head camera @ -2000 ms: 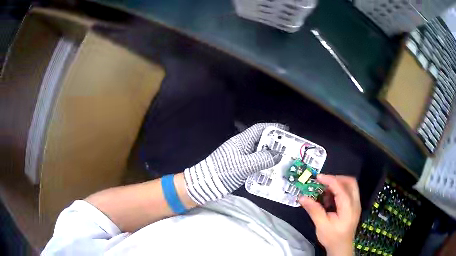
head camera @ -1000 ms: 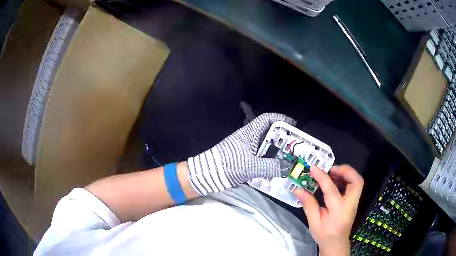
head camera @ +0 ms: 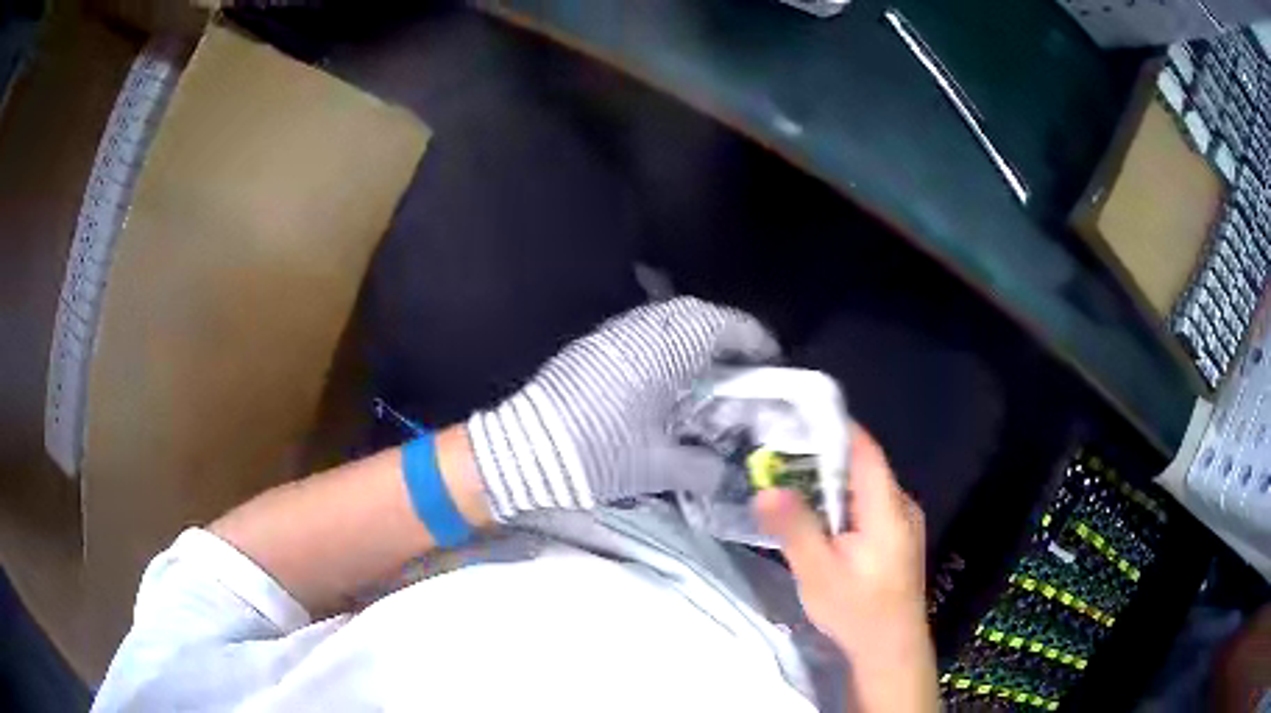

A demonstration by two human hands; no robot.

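Observation:
A white housing shell (head camera: pixel 820 403) is held over the lap, blurred and tilted steeply. A green circuit board with a yellow block (head camera: pixel 765 471) shows inside it, partly hidden by fingers. My left hand (head camera: pixel 620 411), in a striped glove with a blue wrist strap, grips the shell from the left. My bare right hand (head camera: pixel 857 557) grips the shell's right edge, thumb near the board. The wires are not visible.
An open carton (head camera: pixel 237 307) with white slotted parts stands left. On the green bench (head camera: pixel 781 119) lie a thin silver tool (head camera: pixel 959 105) and an insert tray (head camera: pixel 1157 209). A black container of boards (head camera: pixel 1066 599) is lower right; white slotted housings (head camera: pixel 1241 460) stand beside it.
The shell has moved left and tilted steeply, with both hands moving along. The right hand has gone from the board to the shell's edge. The camera view has shifted slightly.

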